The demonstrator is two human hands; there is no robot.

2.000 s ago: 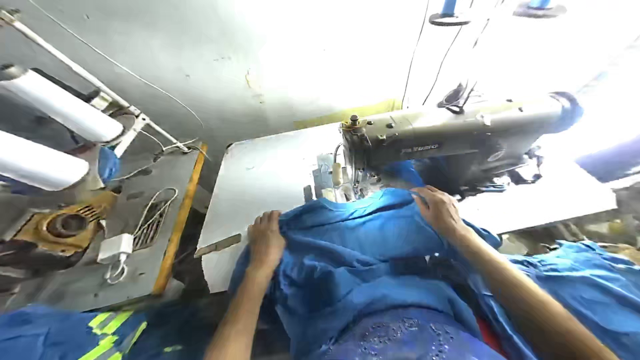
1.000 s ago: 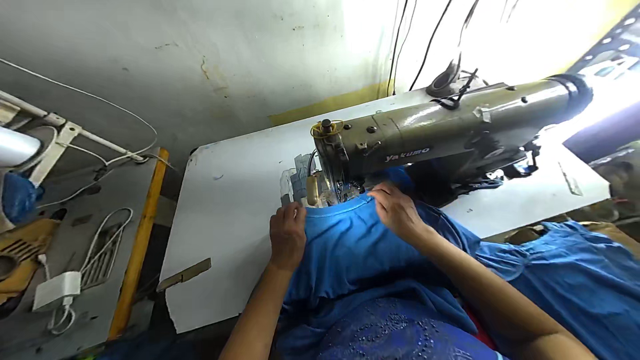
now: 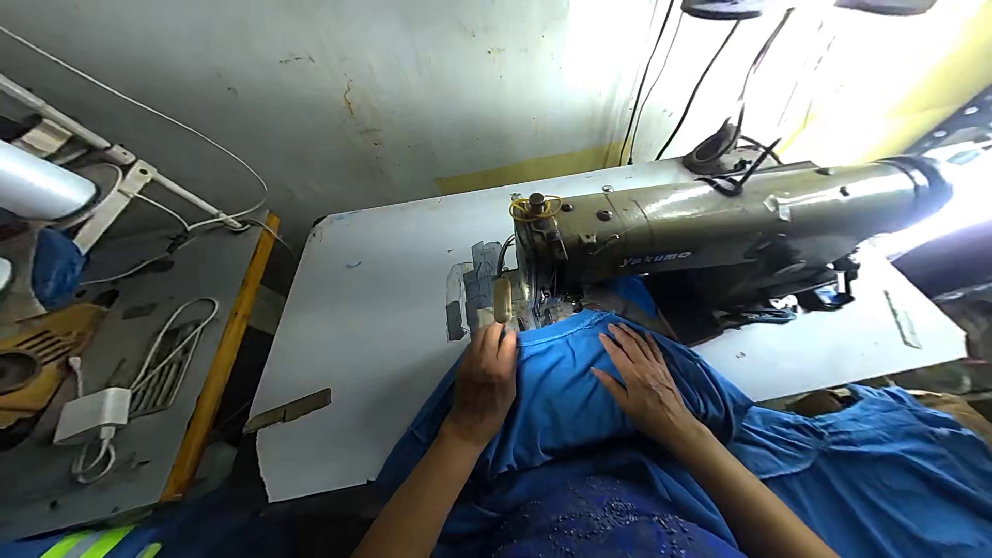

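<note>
A blue fabric garment [image 3: 573, 387] lies over the front of the white table, its seamed edge beside the needle area of a Yakumo sewing machine [image 3: 666, 225]. My left hand [image 3: 488, 372] pinches that edge at its left end, just below the presser foot area. Flat on the cloth to the right rests my right hand [image 3: 643, 376], fingers spread, near the edge under the machine's head. The needle itself is too small to make out. Part of the cloth passes beneath the machine arm.
More blue cloth [image 3: 876, 465] lies at the right. On the left, a grey table [image 3: 155, 310] with a wooden edge holds a white adapter [image 3: 93, 416] and cable. A white thread cone [image 3: 39, 182] is above it. Black cables hang behind the machine.
My right hand has gone from gripping the cloth's edge to lying spread on it. My left hand, earlier flat at the cloth's left side, now pinches its edge by the machine.
</note>
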